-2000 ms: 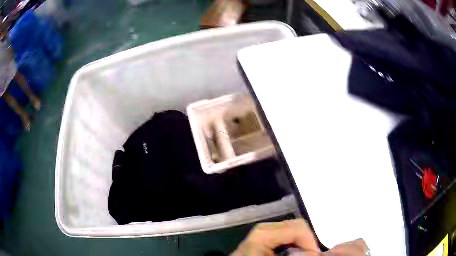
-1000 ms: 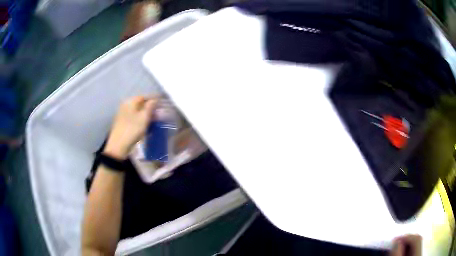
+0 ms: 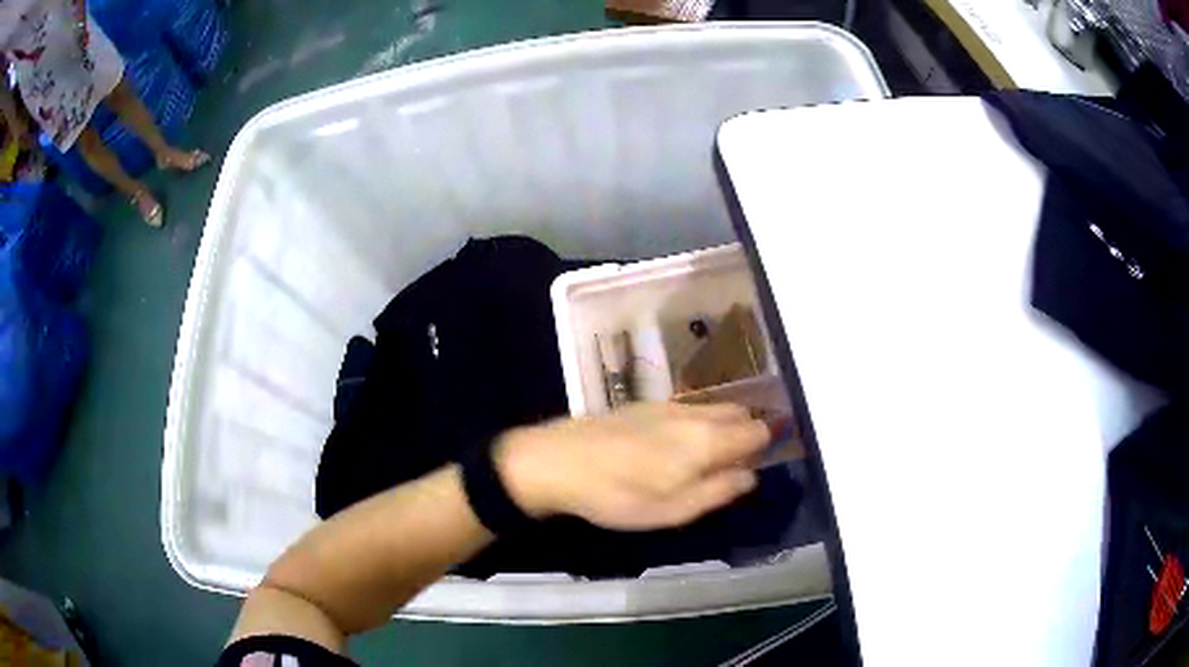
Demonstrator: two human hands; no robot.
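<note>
The pale parts tray point(image 3: 570, 341) sits partly under the table's edge, over the bin, with small items in its compartments. My left hand point(image 3: 639, 463), with a black band at the wrist, reaches over the tray's near side from the lower left. Its fingertips are at the tray's right part by the table edge, with a small bluish spot beside them. The fingertips are partly hidden, so I cannot tell if they hold anything. My right hand is out of the picture.
The large white bin point(image 3: 248, 352) holds black garments point(image 3: 456, 378). The white table point(image 3: 913, 326) fills the right side. Dark cloth point(image 3: 1119, 196) and a red tool holder point(image 3: 1167, 597) lie at the right. A person's legs point(image 3: 124, 150) show at upper left, near blue sacks point(image 3: 46, 326).
The blue packet seen by my left hand a second ago no longer shows clearly. My left hand is now farther across the tray, towards the table edge. The view has swung back over the bin.
</note>
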